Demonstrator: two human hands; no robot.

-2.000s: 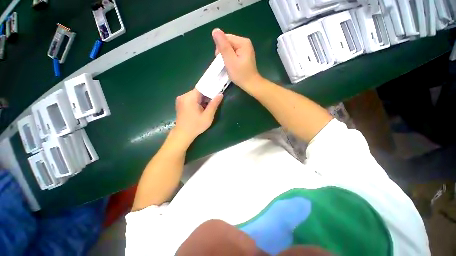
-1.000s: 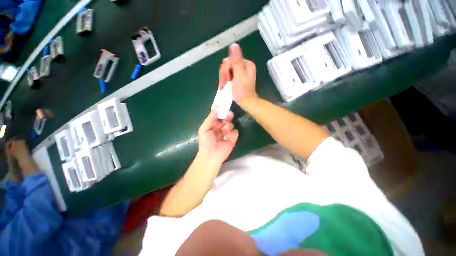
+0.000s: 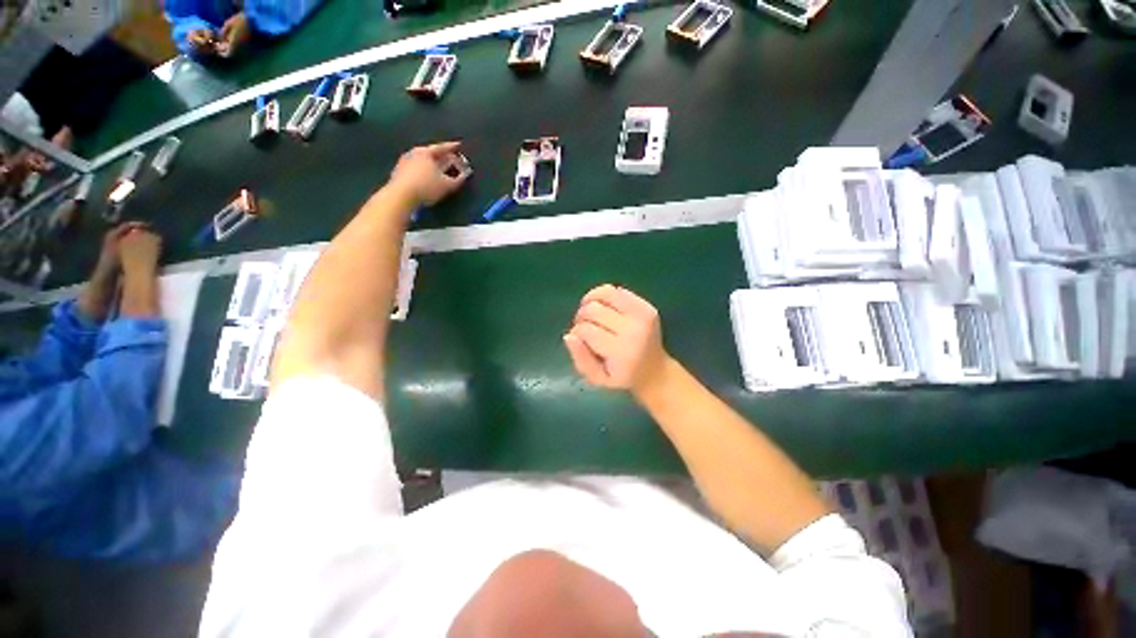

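My left hand (image 3: 427,175) is stretched over the dark belt, its fingers on a half-assembled unit (image 3: 460,167), which is mostly hidden by them. My right hand (image 3: 619,339) is curled above the green bench, with nothing visible in it. Another half-assembled unit (image 3: 538,171) lies open on the belt, a blue cylinder (image 3: 498,208) beside its lower end. A closed white unit (image 3: 642,140) lies to its right. Front covers (image 3: 250,290) stand stacked at left, partly hidden by my left arm.
Stacked white pieces (image 3: 797,334) fill the bench's right side. A pale rail (image 3: 598,229) separates bench and belt. More open units (image 3: 432,75) lie farther back on the belt. A person in blue sleeves (image 3: 106,374) is at left. A carton of white pieces (image 3: 891,530) is below the bench.
The white unit is no longer between my hands. My left hand has moved up and left over the belt; my right hand has curled above the bench. The view takes in more belt.
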